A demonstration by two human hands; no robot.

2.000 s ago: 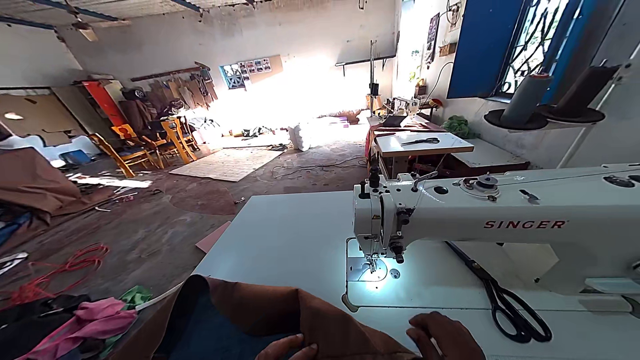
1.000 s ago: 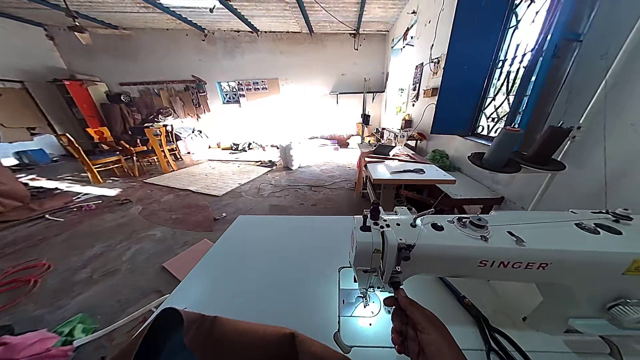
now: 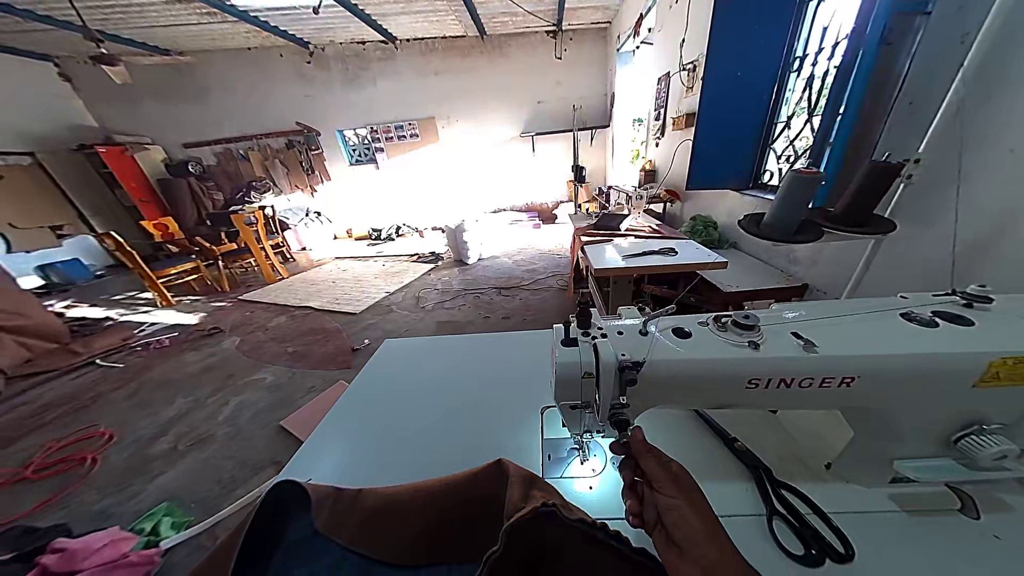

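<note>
My right hand [image 3: 660,492] is raised at the needle end of a white Singer sewing machine [image 3: 800,384], thumb and fingertips at the small dark thread tensioner knob [image 3: 622,428] beside the needle. Whether the fingers pinch it or only touch it is hard to tell. Below, the lit needle and presser foot [image 3: 586,452] stand over the metal needle plate. Brown fabric with a dark blue lining [image 3: 416,512] lies bunched at the near edge, left of my right hand. My left hand is not in view. Black-handled scissors [image 3: 780,496] rest under the machine arm.
The white tabletop [image 3: 448,400] extends left of the machine. Two thread cones [image 3: 792,204] stand on a rack at the right. Behind is another worktable [image 3: 656,256] with scissors. Red cord [image 3: 60,460] and coloured cloths [image 3: 104,552] lie on the floor at left.
Two seconds ago both hands were low at the brown fabric. My right hand has risen to the needle end of the machine, and my left hand has gone out of view. The view has tilted up.
</note>
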